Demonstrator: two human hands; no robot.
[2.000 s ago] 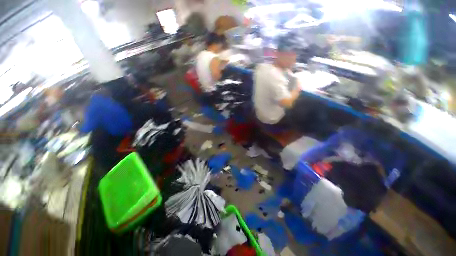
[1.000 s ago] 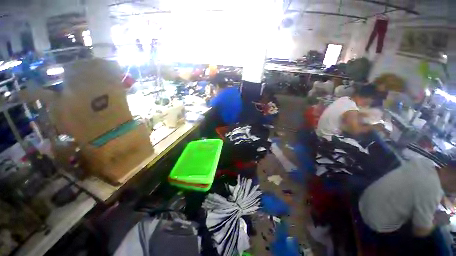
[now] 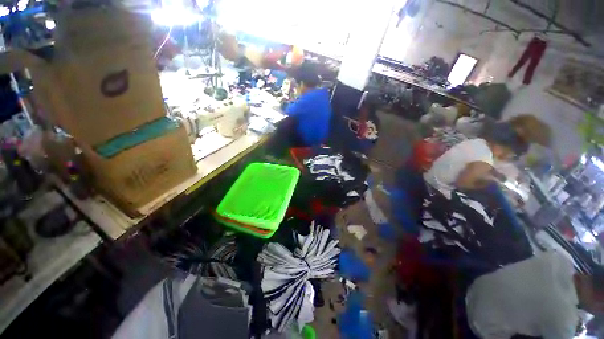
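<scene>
Neither of my hands is in the picture. A tied bundle of grey-and-white cut pieces lies fanned out at the lower middle. Dark grey folded cut pieces lie to its left at the bottom edge, beside a white strip of cloth. A bright green perforated basket stands above the bundle, tilted, with an orange-red edge showing under it. A small piece of another green thing shows at the bottom edge below the bundle.
An open cardboard box stands on the bench at left. A person in blue sits beyond it. Two people in light tops sit at right, by dark-and-white cloth pieces. Blue scraps litter the floor.
The view has swung left, bringing the cardboard box in and taking the blue basket at right out. Since one second ago it has also tilted slightly. The bundle and green basket look unmoved.
</scene>
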